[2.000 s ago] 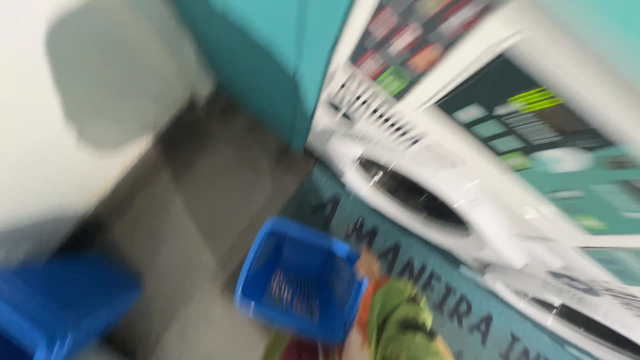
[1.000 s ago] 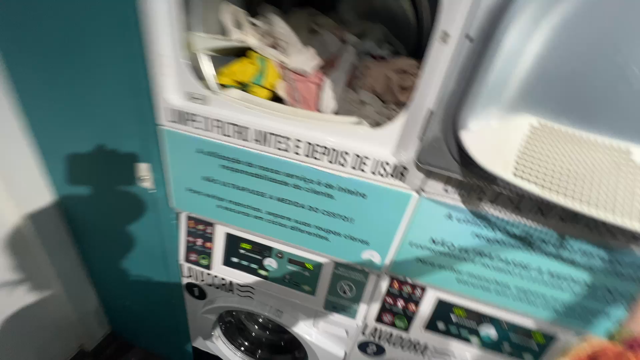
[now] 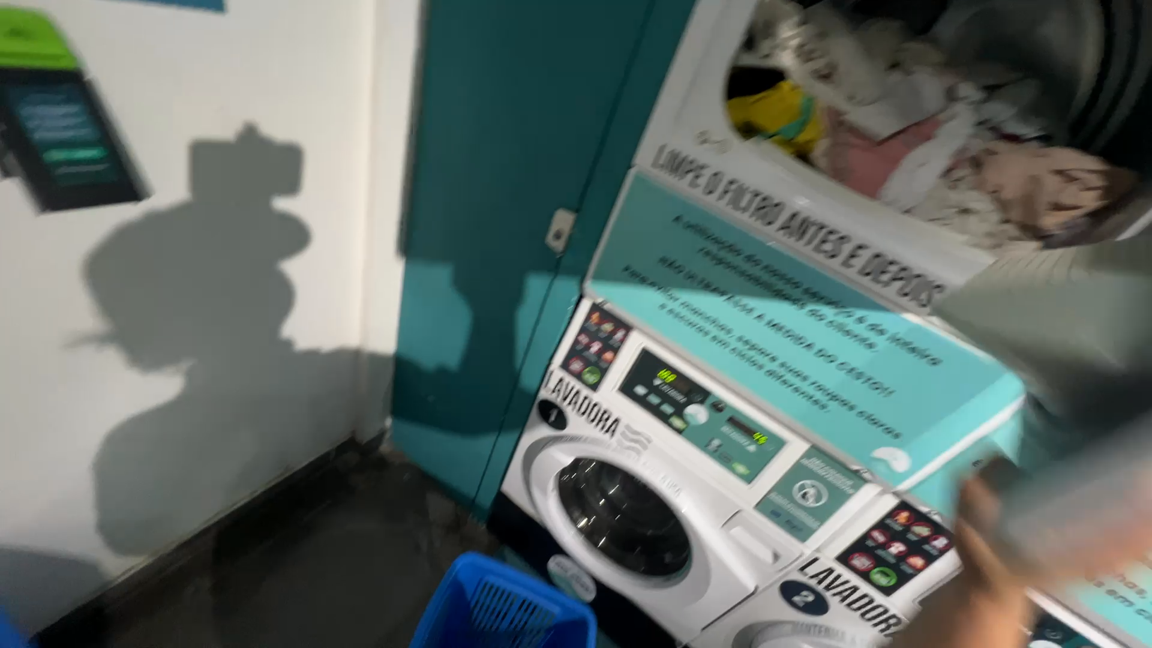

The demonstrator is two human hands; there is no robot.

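My right hand (image 3: 981,558), strongly blurred, is at the lower right, in front of the washer panels. It is beside a blurred grey-white shape (image 3: 1080,486), and whether it grips this cannot be told. My left hand is out of view. Above, an open dryer drum (image 3: 1071,63) holds a heap of laundry (image 3: 900,117) with white, pink, beige and yellow pieces. A blue plastic basket (image 3: 571,621) with slotted sides stands low at the centre, below a front-loading washer (image 3: 621,517) with its round door closed.
A second washer (image 3: 792,630) adjoins at the lower right. A tall teal door panel (image 3: 513,117) stands left of the machines. On the white wall (image 3: 315,54) at left hang a black-and-green payment terminal (image 3: 67,135) and a person's shadow. Dark floor (image 3: 315,549) lies below.
The view has swung from the basket and floor up to the dryer, then back left and down. My right hand, at the lower right corner a second ago, now shows further into view.
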